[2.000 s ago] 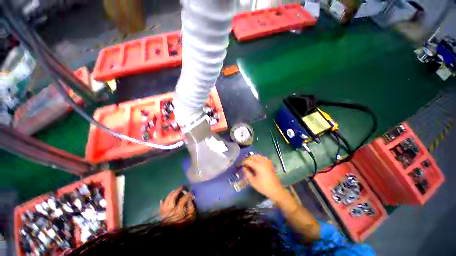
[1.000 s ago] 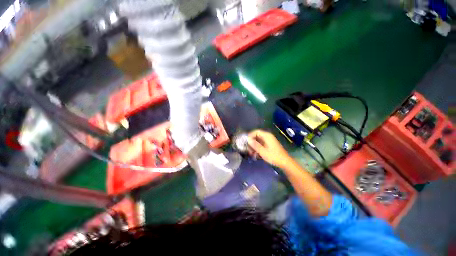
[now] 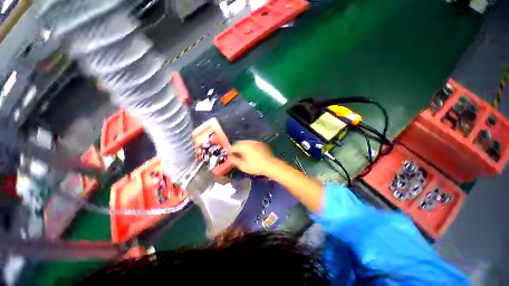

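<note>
My right hand [image 3: 249,158] is bare and reaches from the right to the right end of the middle red tray [image 3: 127,195]. Its fingertips are at or over the small dark and silver parts [image 3: 211,151] there; whether they hold one cannot be told. My left hand is not in view; dark hair covers the bottom middle. Several small rings [image 3: 264,206] and a tan label [image 3: 270,219] lie on the blue-purple mat [image 3: 283,196], just right of the translucent hood [image 3: 225,202].
A ribbed duct [image 3: 146,92] runs from upper left down to the hood. A blue soldering station [image 3: 308,134] with a yellow sponge [image 3: 329,124] and black cables stands right of centre. Red trays with ring parts [image 3: 407,180] are at right. Another red tray [image 3: 259,28] lies at the back.
My right hand has moved left from the round pot to the middle tray. The view has shifted and turned. My left hand, seen two seconds ago at the mat's left, is out of view.
</note>
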